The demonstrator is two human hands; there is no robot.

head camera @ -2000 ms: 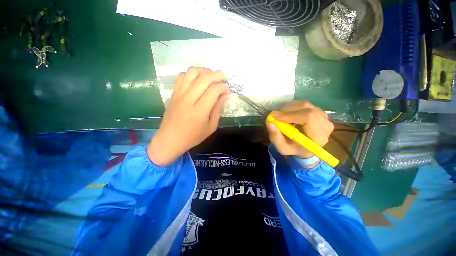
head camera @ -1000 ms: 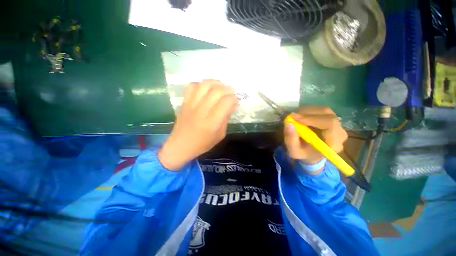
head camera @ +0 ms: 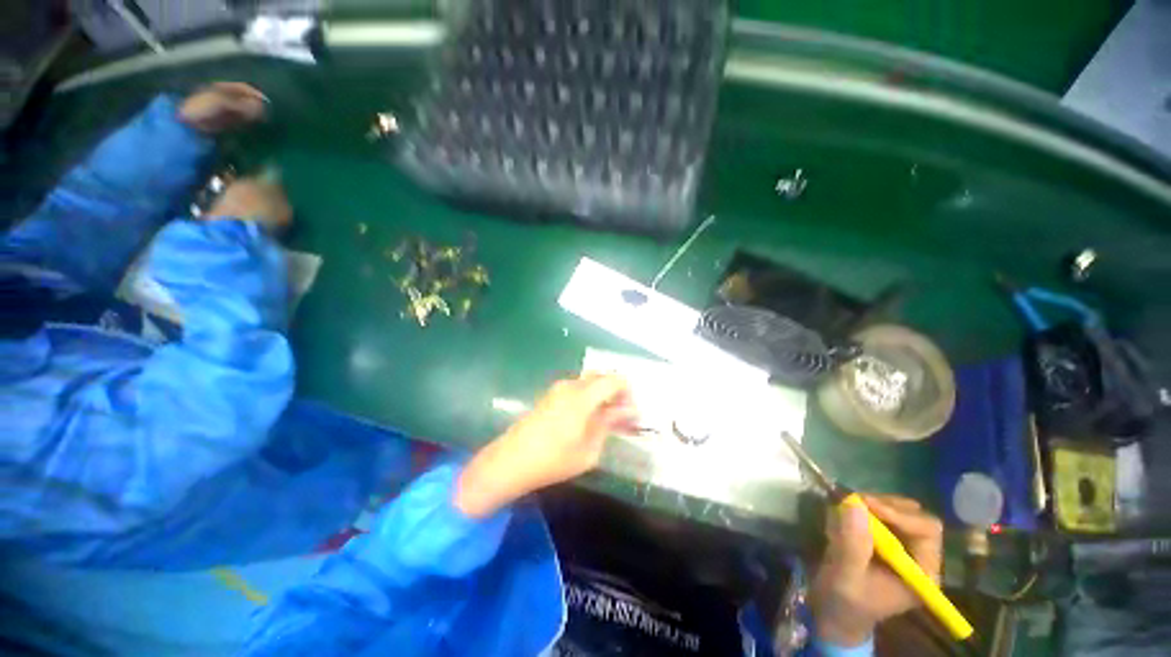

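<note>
My right hand [head camera: 873,565] holds the yellow-handled soldering iron [head camera: 905,571], its thin metal tip pointing up and left over the right edge of the pale work pad [head camera: 745,469]. My left hand [head camera: 559,436] is over the pad's left part, fingertips bunched together; glare and blur hide whether anything is pinched in them. A small dark curved piece [head camera: 690,434] lies on the pad just right of the left fingertips, apart from the iron tip.
Above the pad are a white strip [head camera: 604,290] with a dark cluster, the fan [head camera: 764,340] and the tip cleaner pot [head camera: 944,398]. Small assemblies [head camera: 437,276] lie left, a blister tray [head camera: 565,116] behind. A blue soldering station [head camera: 982,443] stands right. Another person's blue sleeves [head camera: 218,289] are left.
The camera view has swung up and left, showing the tray and the other person. The iron's tip has moved away from the left fingertips toward the pad's right edge.
</note>
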